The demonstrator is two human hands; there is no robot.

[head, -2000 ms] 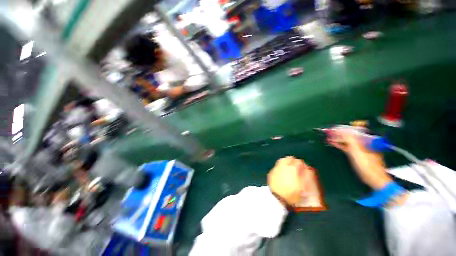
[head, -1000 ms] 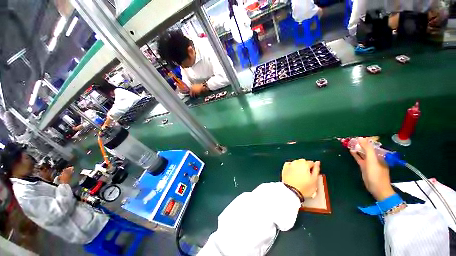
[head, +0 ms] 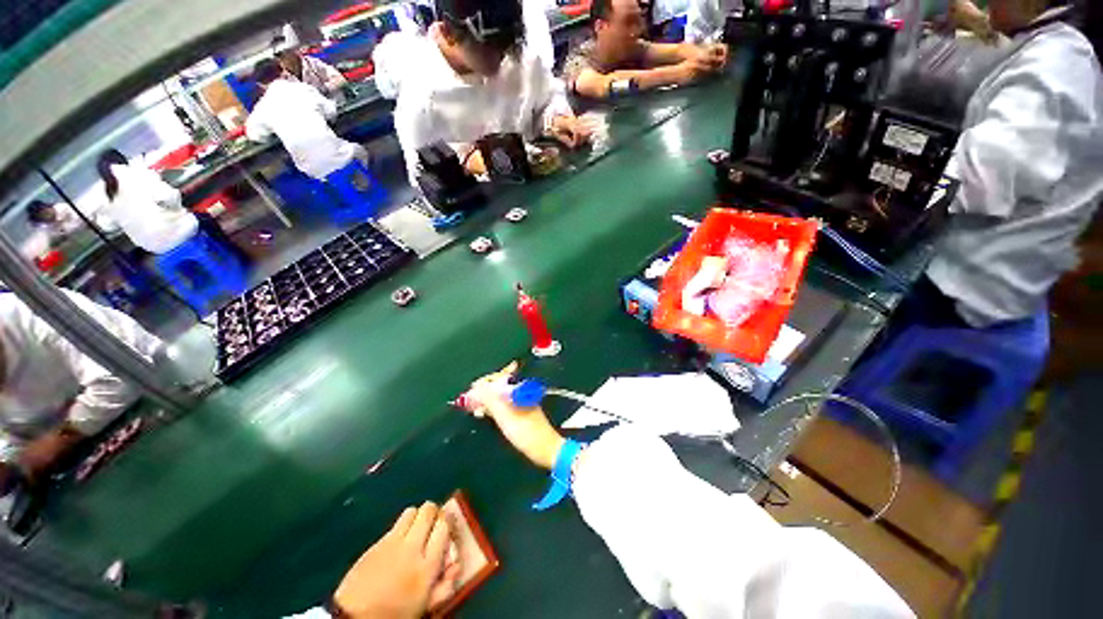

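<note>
My right hand (head: 508,409) holds the dispensing syringe (head: 465,403); its red front end points left and its blue cap shows at the hand's right, with a clear hose running off right. A blue band (head: 561,474) is on my right wrist. My left hand (head: 402,559) rests on the left part of the brown-orange fixture block (head: 477,543) with a pale centre. Its fingers are bent; whether a small part is under them is hidden. A spare red syringe (head: 532,322) stands upright on a pale round base beyond my right hand.
A red-orange bin (head: 754,337) with pink bags sits on the blue-grey controller (head: 740,372) at right. White paper (head: 653,404) lies by my right forearm. Small assemblies (head: 481,244) lie on the green belt. A black compartment tray (head: 307,290) is at far left. Black machine (head: 835,121) and people beyond.
The view has swung right: the blue control machine has left the picture and the red bin and controller have come in. My right hand still holds the syringe; my left hand remains at the block.
</note>
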